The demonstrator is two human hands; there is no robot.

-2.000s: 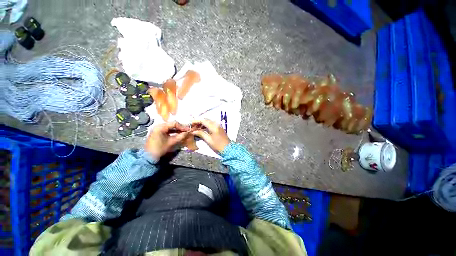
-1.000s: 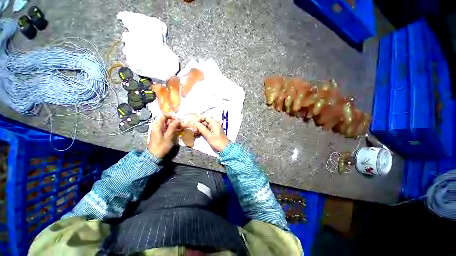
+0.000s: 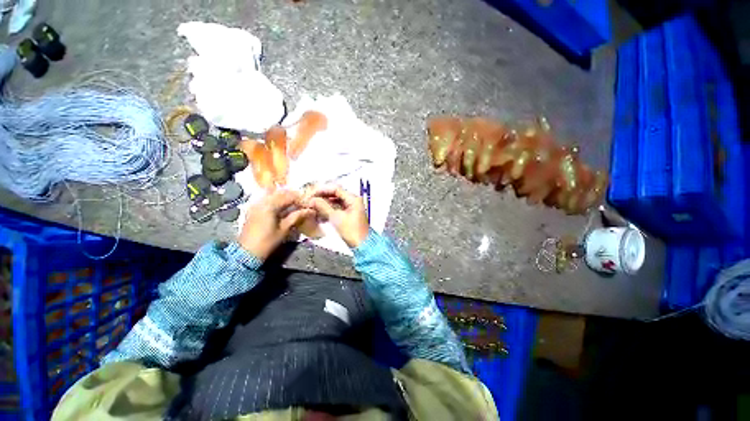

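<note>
My left hand point(image 3: 273, 222) and my right hand point(image 3: 344, 215) meet over the near part of the white cloth point(image 3: 362, 148). Their fingertips pinch a small orange piece point(image 3: 309, 226), which hangs below the fingers and is mostly hidden by them. Several loose orange pieces point(image 3: 277, 154) lie on the cloth just beyond my hands. Several dark round parts point(image 3: 215, 167) are clustered left of the cloth. A slim dark blue tool point(image 3: 365, 200) lies on the cloth beside my right hand.
A pale cord hank point(image 3: 90, 140) lies at left, a crumpled white cloth point(image 3: 234, 78) beyond. An overlapping row of orange pieces point(image 3: 518, 160) lies at right, near a white tin point(image 3: 614, 250). Blue crates point(image 3: 670, 131) stand at right; a blue mesh crate point(image 3: 90, 304) is at left.
My hands have drawn closer together, with the right hand's fingers more curled over the orange piece. The whole view has shifted slightly.
</note>
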